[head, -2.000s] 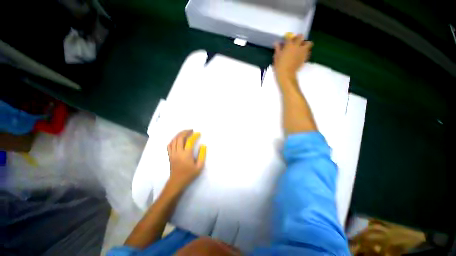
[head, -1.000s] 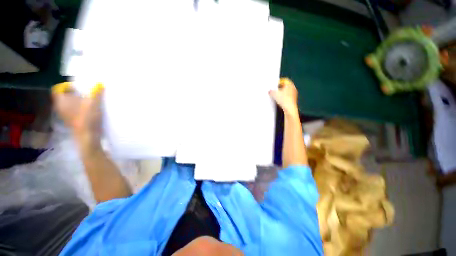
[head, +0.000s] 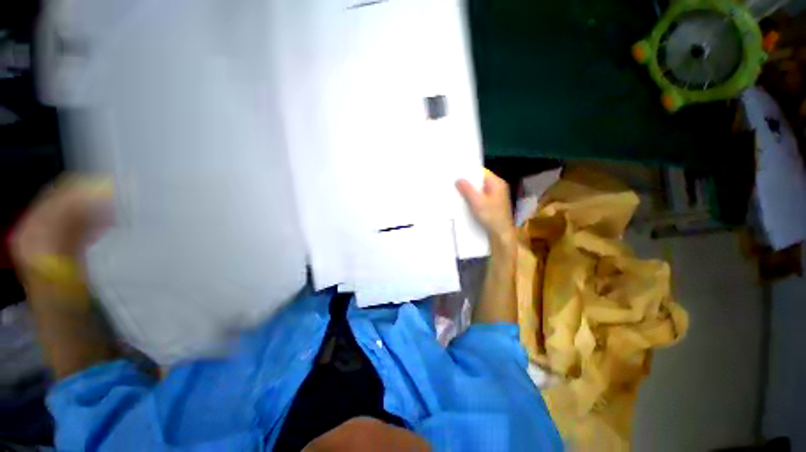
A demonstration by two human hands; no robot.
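A large white box blank (head: 380,168) lies in front of my torso, its near end panel hanging towards me. Its left lid panel (head: 194,177) is greyish, blurred and raised along a long crease. A small dark cut-out window and short dark slots show in the white part. My left hand (head: 66,225) is blurred at the lid panel's left edge; its fingertips are not clear. My right hand (head: 488,201) holds the blank's right edge, thumb on top, other fingers hidden beneath.
The dark green bench top (head: 566,88) extends right of the blank. A green-and-orange fan (head: 698,51) stands at the upper right. Crumpled brown kraft paper (head: 601,291) lies at the lower right. A white sheet-like item (head: 778,168) is at the far right.
The blank came towards my torso from the bench. Since one second ago, its left panel has lifted and turned grey, and my left hand has moved left and down. My right hand stays on the right edge.
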